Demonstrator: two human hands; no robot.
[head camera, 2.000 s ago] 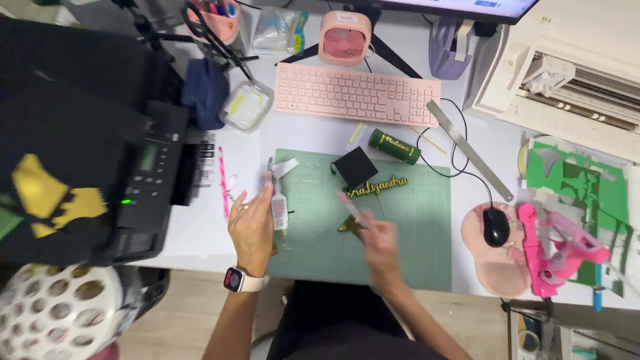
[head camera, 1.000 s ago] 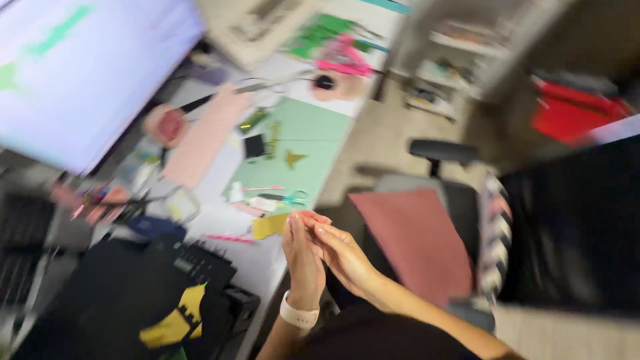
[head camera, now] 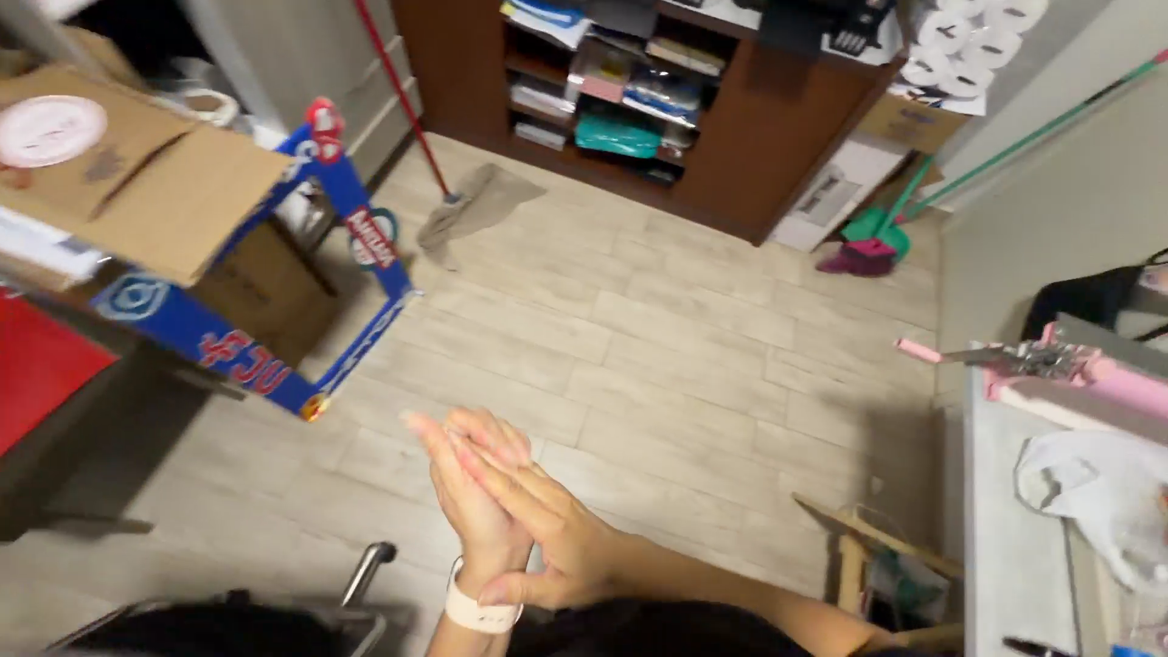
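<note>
At the lower middle of the head view, my left hand (head camera: 470,497) and my right hand (head camera: 557,516) are pressed together, palm towards palm. A pale watch band (head camera: 482,613) circles my left wrist, and my right thumb rests at its upper edge. My right fingers lie across the left palm and partly hide it. No object shows between or in the hands. Below them is the tiled floor (head camera: 693,365).
A blue-edged frame (head camera: 246,365) and cardboard box (head camera: 173,201) stand left. A mop (head camera: 479,205) leans near a brown cabinet (head camera: 776,128). A broom and dustpan (head camera: 881,233) are at the far right corner. A white table (head camera: 1022,511) stands right, a metal-armed chair (head camera: 365,570) lower left.
The view has swung from the desk to the room's floor. Two seconds ago my hands were apart over the green mat, the right with a pink tool; one second ago they were together.
</note>
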